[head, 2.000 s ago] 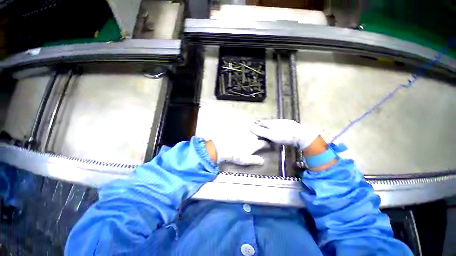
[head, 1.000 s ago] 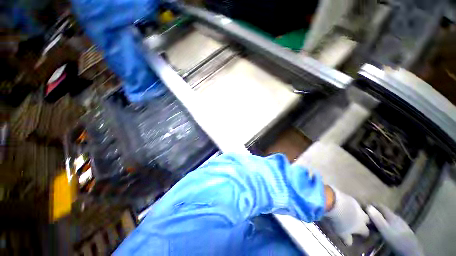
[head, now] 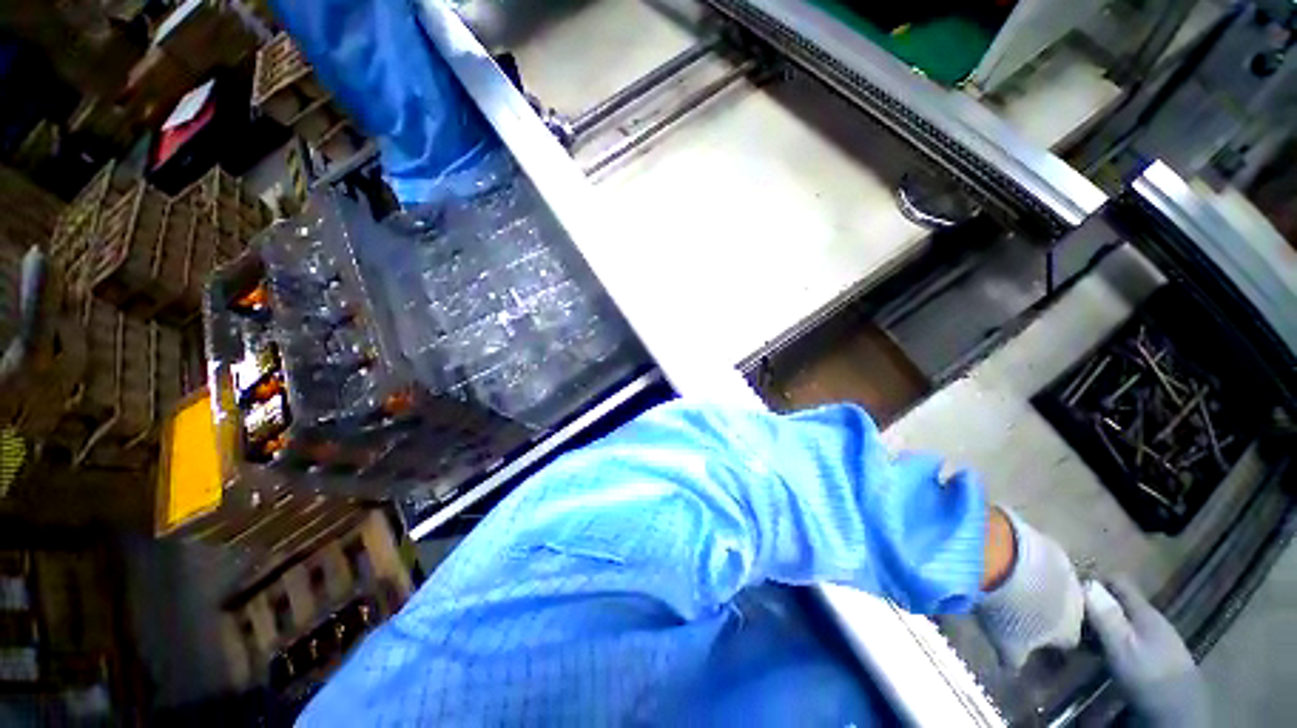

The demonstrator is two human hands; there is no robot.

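A small black parts box (head: 1152,413) with many thin loose screws or pins sits on the pale conveyor surface at the right. My left hand (head: 1043,597), in a white glove, is at the lower right, in front of the box. Its fingers point down and are partly unclear. My right hand (head: 1142,651), also white-gloved, is beside it with its fingers reaching towards the left one. It is close to the lower right edge. No object shows in either hand.
The silver conveyor rail (head: 626,285) runs diagonally beside my left sleeve. Clear blister trays (head: 498,292) are stacked left of it. Another person's blue sleeve (head: 413,114) reaches over them. Cardboard partition boxes (head: 135,235) and a yellow-topped box (head: 196,458) stand farther left.
The view has swung left, bringing the blister trays and cardboard boxes into sight. The parts box and my hands now appear at the right. My hands remain close together.
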